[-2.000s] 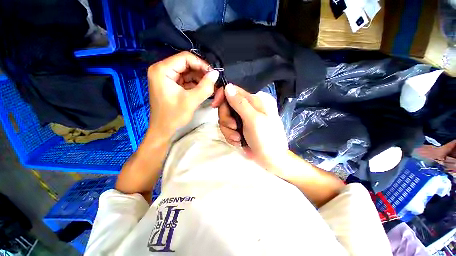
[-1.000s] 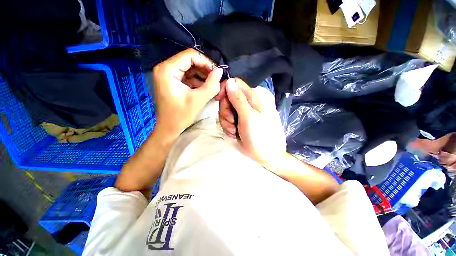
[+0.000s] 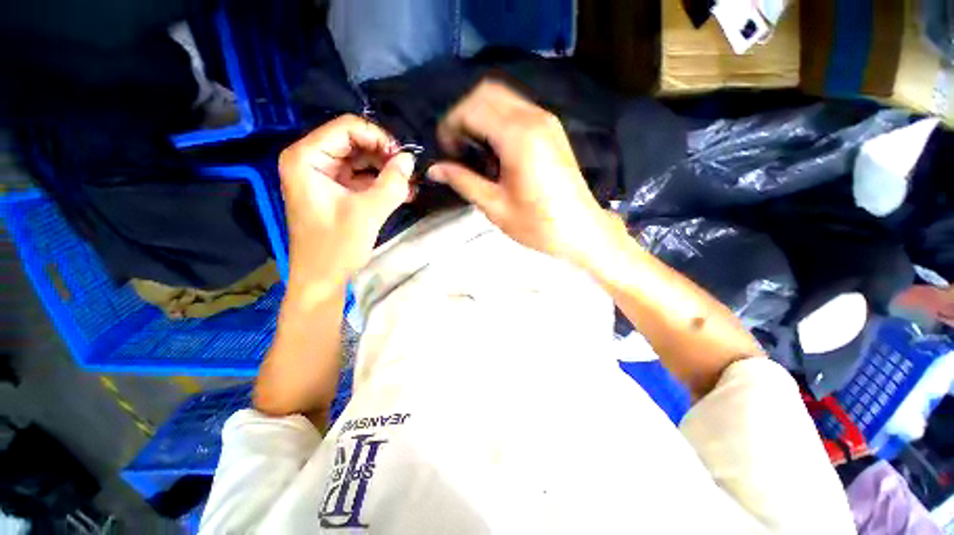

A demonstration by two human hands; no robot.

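Note:
My left hand (image 3: 345, 188) has thumb and forefinger pinched at the edge of the black garment (image 3: 418, 89), with a small pale thread loop (image 3: 411, 149) at the fingertips. A thin pale thread also shows on the black cloth just above this hand. My right hand (image 3: 518, 167) is over the black garment, just right of my left hand, with its fingers bent and blurred. The two hands are apart. Whether my right fingers hold anything is hidden by the blur and dark cloth.
Blue plastic crates (image 3: 157, 366) stand at left, one with dark and tan cloth (image 3: 209, 296). Blue jeans (image 3: 513, 23) and a cardboard box (image 3: 722, 63) lie beyond. Clear plastic bags (image 3: 805, 146) over dark garments and a blue basket (image 3: 889, 376) are at right.
My right hand has come off the dark folded edge near my left hand and moved up and right. My left hand has shifted left, still pinching.

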